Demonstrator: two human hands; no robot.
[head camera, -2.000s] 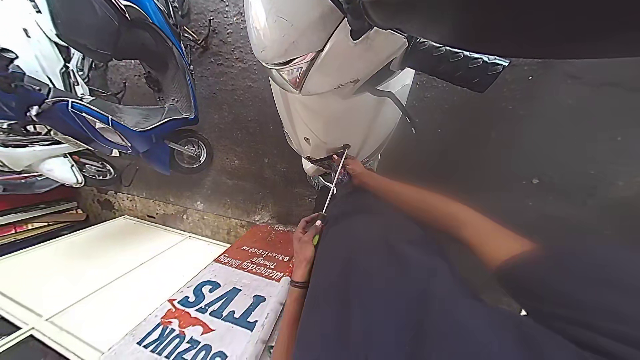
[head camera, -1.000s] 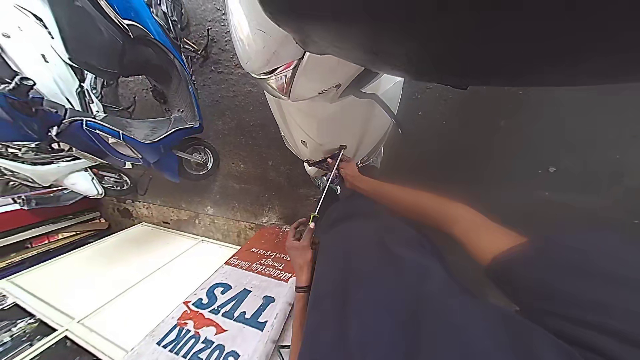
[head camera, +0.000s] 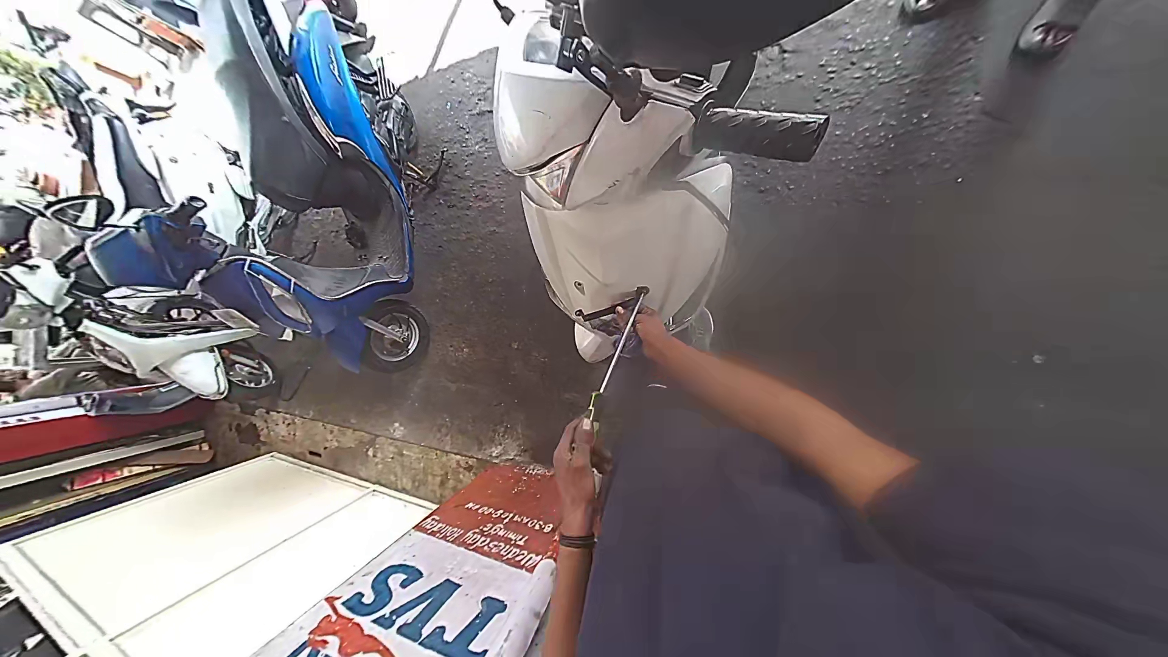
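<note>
A long-shafted screwdriver slants up to a screw point on the front panel of a white scooter. My left hand, with a dark band at the wrist, is closed around its handle, of which a yellow-green part shows. Near the tip, my right hand is at the lower edge of the panel, its fingers beside the shaft. Whether they grip the shaft or the panel is not clear. A dark slot or strip lies left of these fingers. The scooter's front wheel is mostly hidden.
The scooter's black handlebar grip juts out at upper right. A blue scooter and other two-wheelers stand at left. Below are a white panel and a painted red and white sign. A person's feet show at upper right.
The view has shifted, showing more of the handlebar and a person's feet. The screwdriver tip stays at the same spot on the panel, with both hands still by the tool.
</note>
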